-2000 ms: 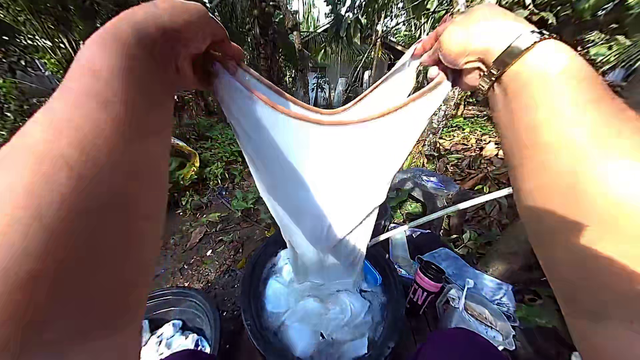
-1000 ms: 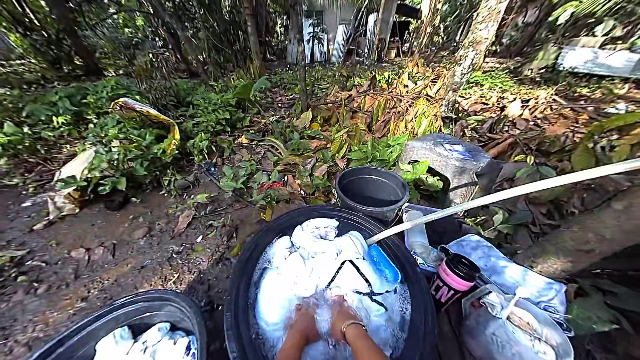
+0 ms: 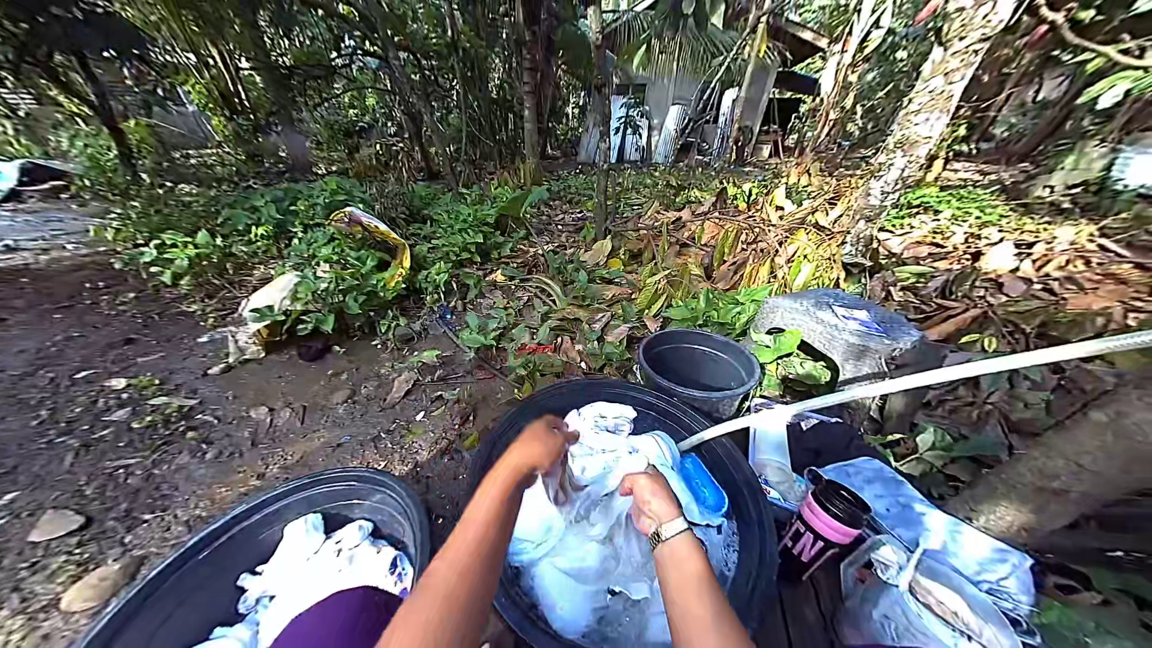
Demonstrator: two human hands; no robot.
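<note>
Both hands are over a round black tub (image 3: pixel 751 540) of water and white laundry. My left hand (image 3: pixel 543 445) grips a piece of wet white cloth (image 3: pixel 598 459) at the tub's left side. My right hand (image 3: pixel 650 499), with a metal-banded watch at the wrist, holds another part of white cloth near the middle. A blue plastic item (image 3: pixel 702 486) lies at the tub's right inner side, beside the end of a white hose (image 3: pixel 810 402). More white cloth sits in soapy water below the hands.
A second black tub (image 3: pixel 409 504) with white clothes stands at lower left. An empty black bucket (image 3: pixel 697 360) is behind the main tub. A black and pink tumbler (image 3: pixel 823 522), a clear plastic bag (image 3: pixel 918 594) and light blue cloth (image 3: pixel 936 513) lie to the right.
Two seconds ago both hands held a white garment stretched up high; a second ago they were down in the tub's water. Now they are raised a little and apart, gripping cloth.
</note>
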